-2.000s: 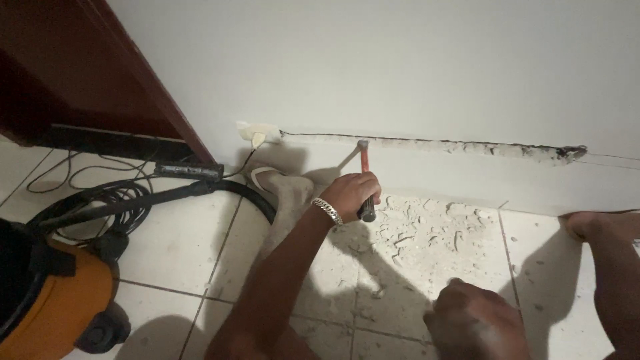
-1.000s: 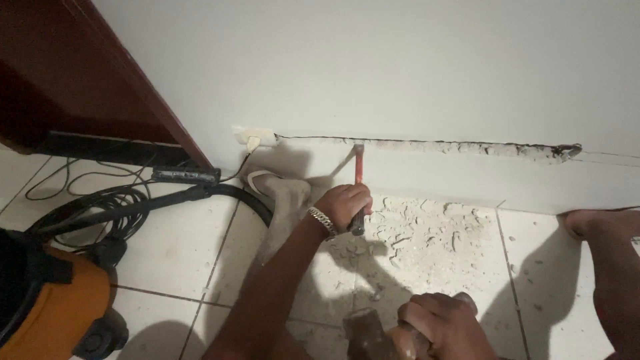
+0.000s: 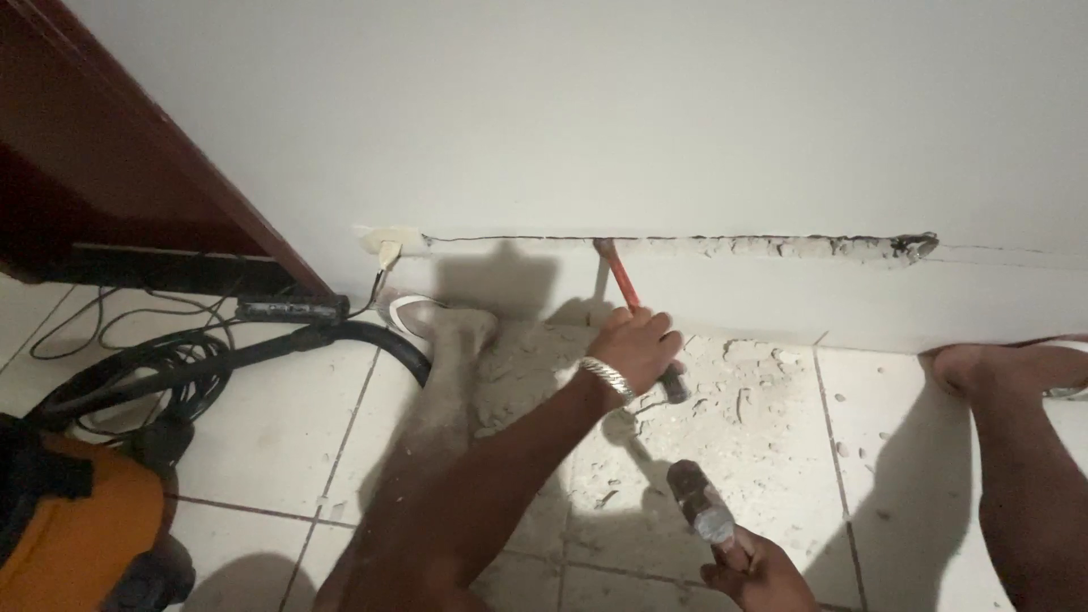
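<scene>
My left hand (image 3: 636, 344), with a silver chain bracelet at the wrist, grips a red chisel (image 3: 623, 276) whose tip rests at the chase (image 3: 765, 246) cut low along the white wall. The chisel's dark butt end sticks out below the fist. Lower right, my right hand (image 3: 756, 574) holds a hammer (image 3: 701, 501) by its handle, with the head a short way below the chisel's butt. Rough broken plaster shows in the right part of the chase; leftward it narrows to a thin dark cut that runs to a wall socket with a plug (image 3: 389, 248).
Plaster rubble (image 3: 731, 391) lies on the floor tiles below the chase. My feet stand on either side. At left are an orange and black vacuum cleaner (image 3: 93, 518), its black hose (image 3: 212, 365), coiled cables, a power strip (image 3: 293, 308) and a dark red door (image 3: 127, 153).
The hammer, partly visible one second ago at the lower edge, is now higher and nearer the chisel. The chisel's lower end has swung to the right, so it leans more.
</scene>
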